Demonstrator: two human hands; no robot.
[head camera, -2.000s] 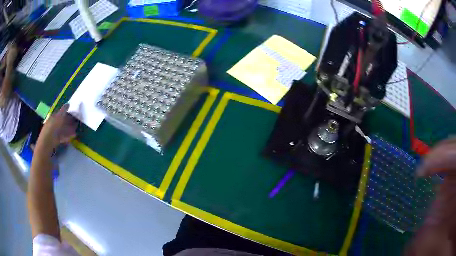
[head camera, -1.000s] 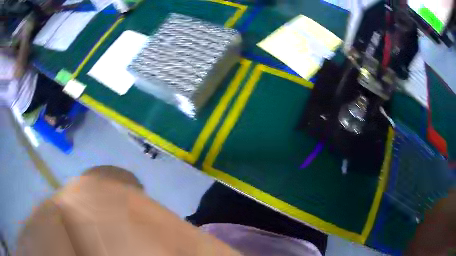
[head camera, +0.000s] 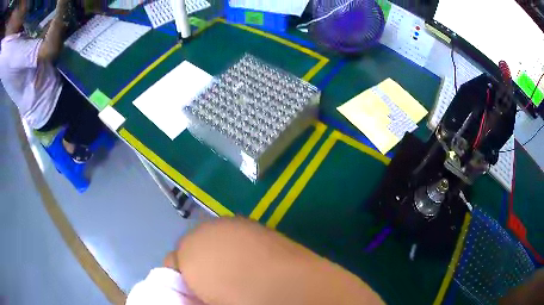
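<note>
A stack of filled trays (head camera: 253, 104), with a grid of small silvery round parts on top, stands on the green mat left of centre. A blank white sheet (head camera: 170, 98) lies against its left side. The black test fixture (head camera: 459, 149) with red wires stands at the right. An empty clear blister tray (head camera: 492, 256) lies right of it. My left arm crosses the bottom middle, bent, with its hand out of the picture. A blurred bit of skin at the bottom right corner seems to be my right hand (head camera: 526, 293); its fingers cannot be made out.
Yellow paper (head camera: 382, 116) with printed strips lies behind the fixture's left side. A purple stick (head camera: 378, 239) lies in front of the fixture. A purple fan (head camera: 348, 24), a blue box (head camera: 257, 19) and a monitor (head camera: 489, 30) are at the back. Another person (head camera: 36, 77) sits far left near record sheets (head camera: 104, 39).
My left hand was at the white sheet two seconds ago; it has left the picture and my arm is now bent across the bottom. The view has shifted, so the bench items appear further right.
</note>
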